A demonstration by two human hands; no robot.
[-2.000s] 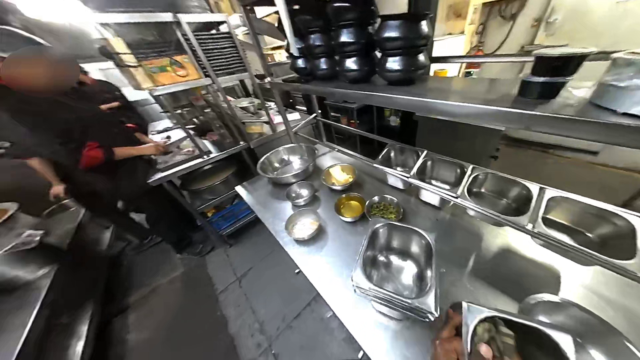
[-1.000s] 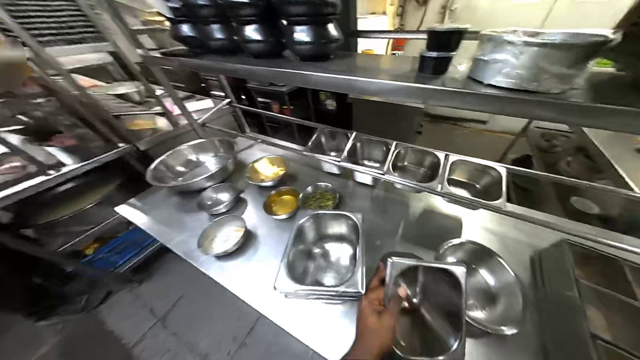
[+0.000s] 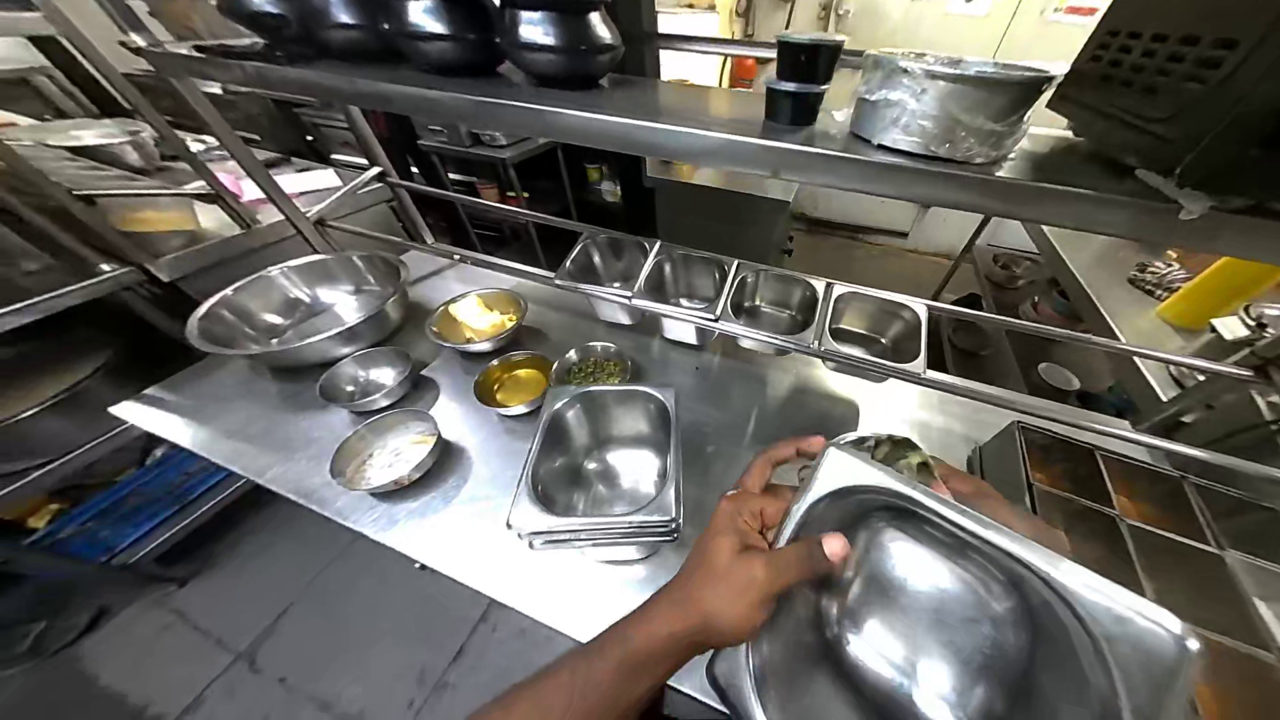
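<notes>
My left hand [image 3: 745, 560] grips the near rim of a steel food pan [image 3: 940, 610], thumb inside the rim and fingers behind it; the pan is tilted in the lower right. Behind its far edge my right hand [image 3: 990, 505] shows only in part, beside a greenish cloth-like item [image 3: 900, 458]; its fingers are mostly hidden. Left of the hands lies a stack of steel pans [image 3: 605, 465]. Beyond it are a small bowl of chopped greens [image 3: 593, 368], a bowl of yellow liquid [image 3: 513, 384] and a bowl with yellow butter-like pieces [image 3: 478, 318].
A large steel bowl [image 3: 300, 305], a small bowl [image 3: 367, 380] and a bowl with white residue [image 3: 388, 452] stand at the left. Several pans [image 3: 775, 303] hang in the rear rail. An overhead shelf [image 3: 640, 120] bears black pots [image 3: 560, 40] and a wrapped container [image 3: 950, 105]. A compartmented tray [image 3: 1090, 500] sits right.
The pan at the lower right has been raised and tilted, with my left hand on its rim. My right forearm or hand now shows behind it. The view has swung right and nearer the table.
</notes>
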